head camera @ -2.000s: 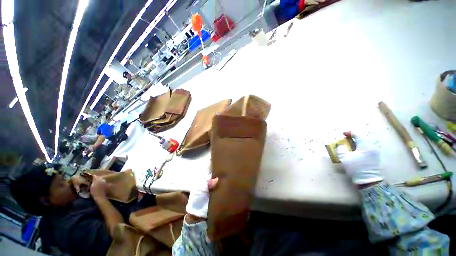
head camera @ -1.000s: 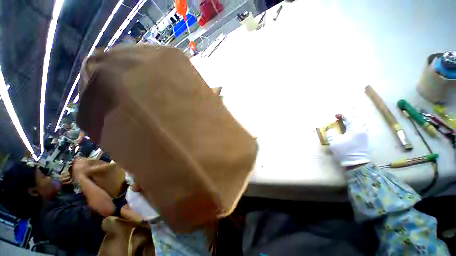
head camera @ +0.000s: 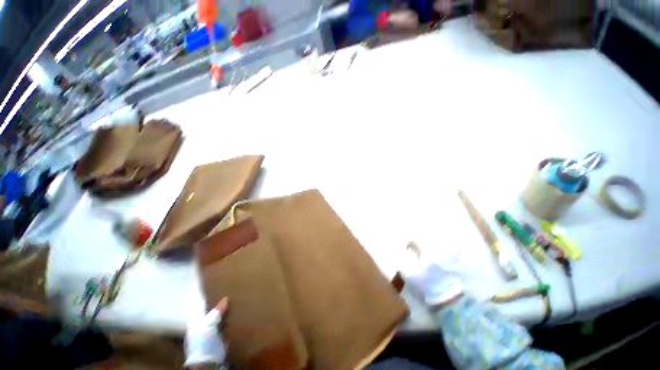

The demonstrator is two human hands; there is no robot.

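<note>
A brown bag body (head camera: 340,282) with pale edges lies at a slant at the table's front edge, its narrower side panel with a darker band facing left. My left hand (head camera: 205,341), in a white glove with a bare fingertip, grips its left edge; the fingers behind are hidden. My right hand (head camera: 434,280), gloved and blurred, is just right of the bag's right edge. A small tan bit shows at its fingertips; I cannot tell whether it is a finger or the yellow block. Another brown bag body (head camera: 210,199) lies flat behind, with a tiny cream sticker.
Stacked bag bodies (head camera: 130,155) lie far left, near a blurred red-topped container (head camera: 137,231). At right are a wooden-handled tool (head camera: 489,235), a green-handled tool (head camera: 519,235), yellow snips (head camera: 561,240), a tool pot (head camera: 551,191) and a tape roll (head camera: 622,197). A person's hand shows at the back.
The bag body, raised close to the camera a second ago, is now lowered onto the table's front. The view has turned right. My right hand is now beside the bag; the yellow block is no longer clear.
</note>
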